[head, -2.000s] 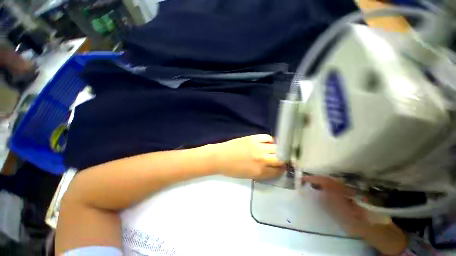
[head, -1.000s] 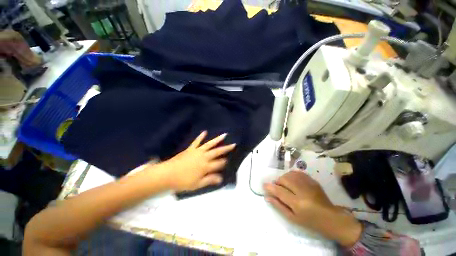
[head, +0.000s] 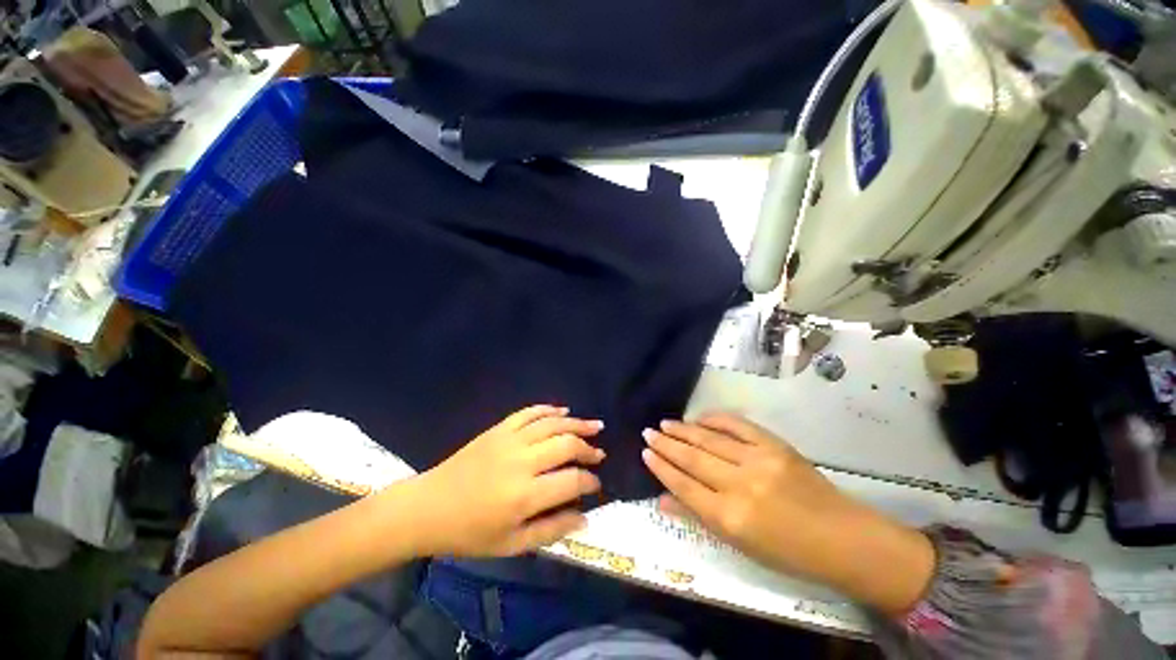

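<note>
A large dark navy garment panel [head: 439, 297] lies spread on the white table, left of the needle area. A small dark tab [head: 664, 182] sticks up from its far edge. My left hand [head: 522, 480] lies flat on the panel's near edge, fingers apart. My right hand [head: 735, 475] rests with its fingertips at the panel's near right corner, close to my left fingertips. Neither hand visibly grips the cloth. The presser foot [head: 784, 338] of the cream sewing machine [head: 903, 168] stands just right of the panel.
A blue perforated basket [head: 213, 194] is at the left, partly under the panel. More navy panels [head: 619, 65] lie behind. A dark pile with looped straps [head: 1019, 400] and a phone-like dark thing [head: 1141, 451] lie at the right. The worn table edge [head: 619, 562] is nearest me.
The panel has turned and spread out beside the needle. My left hand has shifted slightly down and right, still on the cloth. My right hand has moved from the bare plate to the panel's corner.
</note>
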